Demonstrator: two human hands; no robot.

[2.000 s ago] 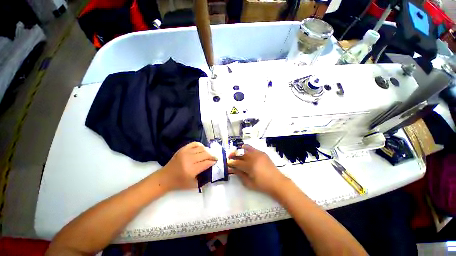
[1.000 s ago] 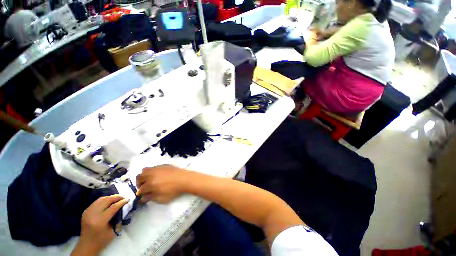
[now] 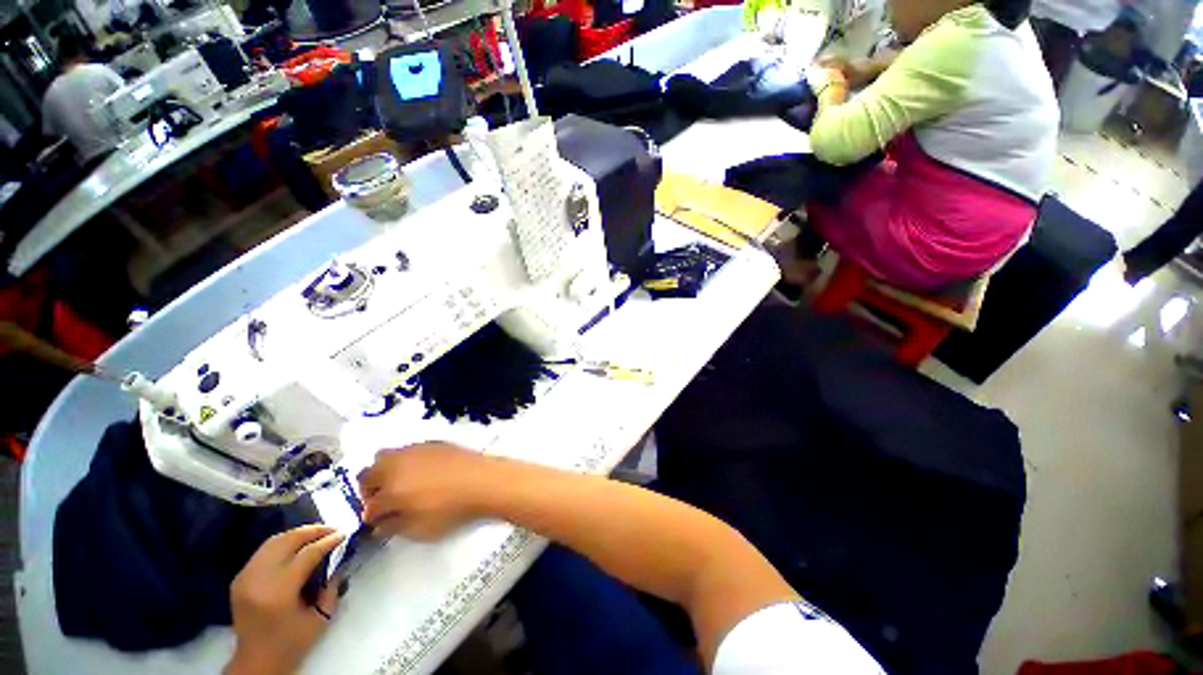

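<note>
The white-faced strip point(image 3: 334, 504) lies on dark cloth just in front of the needle end of the white sewing machine point(image 3: 383, 323). My left hand point(image 3: 280, 589) grips the strip's near end and the dark edge. My right hand point(image 3: 420, 489) holds the strip's right edge close to the presser foot, fingers bent down on it. The navy-black garment piece point(image 3: 139, 554) is heaped left of the needle end. The fingertips partly hide the strip.
Black fringed pieces point(image 3: 482, 375) lie under the machine arm, with yellow-handled snips point(image 3: 615, 373) to their right. A glass jar point(image 3: 372, 186) stands behind. Dark cloth point(image 3: 844, 488) hangs at the front right. A person point(image 3: 943, 145) sits beyond it.
The view has swung right since two seconds ago. In the last second, my left hand has shifted slightly down the strip, and its near end looks more folded. My right hand stays near the needle.
</note>
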